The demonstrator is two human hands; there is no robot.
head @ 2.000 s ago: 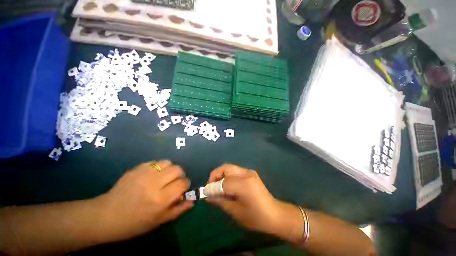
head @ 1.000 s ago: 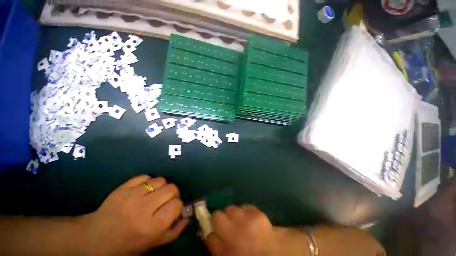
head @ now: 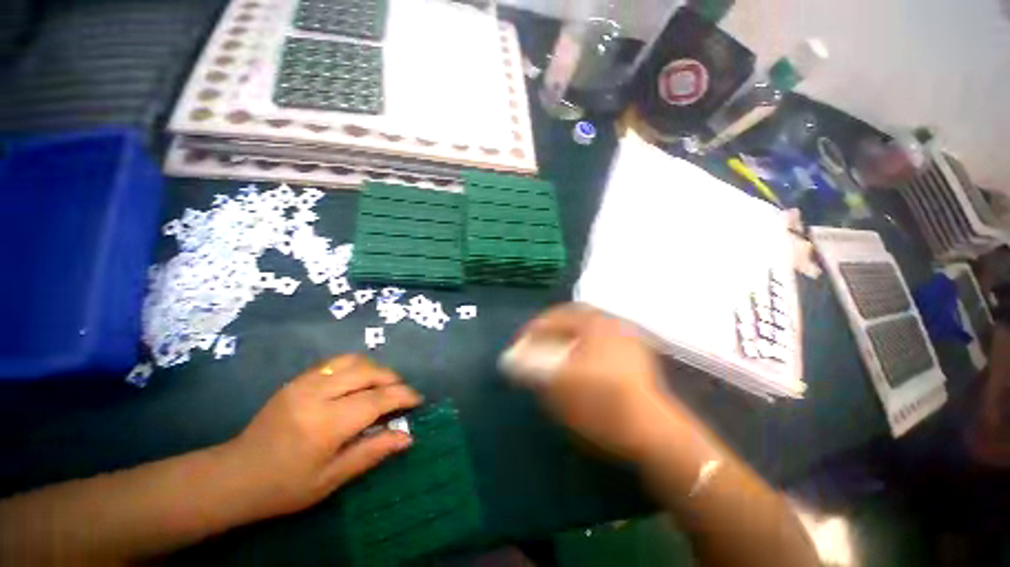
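A green circuit board panel (head: 415, 493) lies flat at the bottom centre, its upper left part under my left hand. My left hand (head: 321, 432) holds a small white square component (head: 399, 424) between its fingertips at the panel's upper part. My right hand (head: 593, 371) is up and to the right of the panel, near the lower left edge of the white component tray (head: 687, 244). It is blurred, with a white wrap on a finger; whether it holds anything cannot be told. Square components (head: 766, 321) stand in rows at the tray's lower right.
A pile of white holed squares (head: 222, 266) lies left, beside a blue bin (head: 67, 255). Two stacks of green panels (head: 408, 233) stand behind the hands, before stacked holding boards (head: 443, 89). Bottles and a black item (head: 692, 66) are at the back; a white carrier (head: 886, 321) at right.
My right hand has moved away from my left hand, up and right towards the tray. My left hand stays at the small component. The panel shows more fully. The view has tilted and shifted.
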